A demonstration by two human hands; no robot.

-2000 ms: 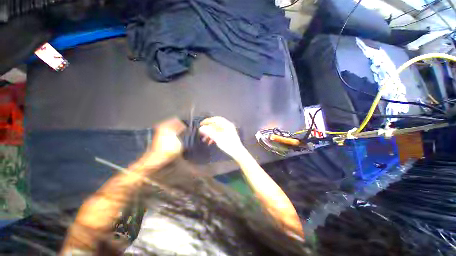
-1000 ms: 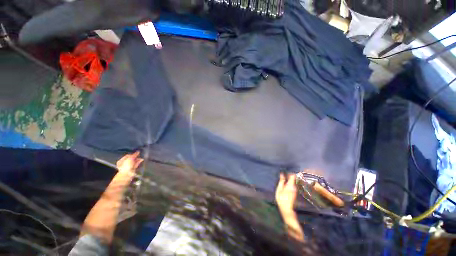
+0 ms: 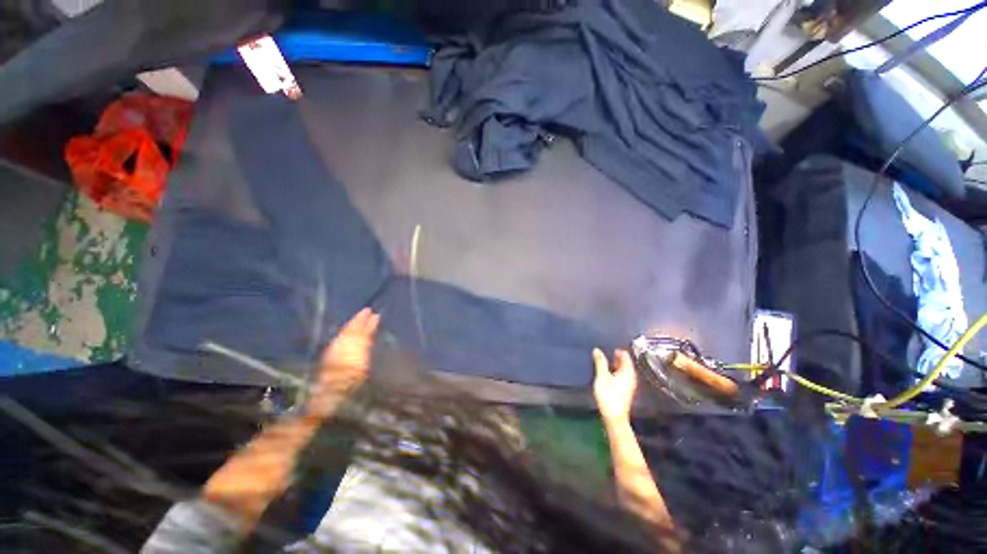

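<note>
The dark navy trousers [image 3: 487, 330] lie on the grey-brown padded table [image 3: 520, 243]. One leg stretches right, its end beside the iron; the other is turned up toward the far left. The wide top part lies at the left. My left hand [image 3: 346, 348] rests on the near edge of the cloth where the legs meet, fingers extended. My right hand [image 3: 615, 381] is at the near right end of the stretched leg, thumb and fingers apart. The steam iron [image 3: 693, 373], with an orange-brown handle, sits just right of it, touched by no hand.
A crumpled navy pile [image 3: 595, 103] covers the far side. A white card [image 3: 268, 67] lies at the far left. The iron rest [image 3: 772, 352] is at the right edge, with a yellow hose [image 3: 931, 373] beyond. An orange-red bag [image 3: 130, 157] is on the left floor. Loose hair strands blur the near area.
Since one second ago, my left hand has moved right along the near edge to where the legs meet. My right hand remains near the leg's end. The upturned leg lies flatter; the view has shifted.
</note>
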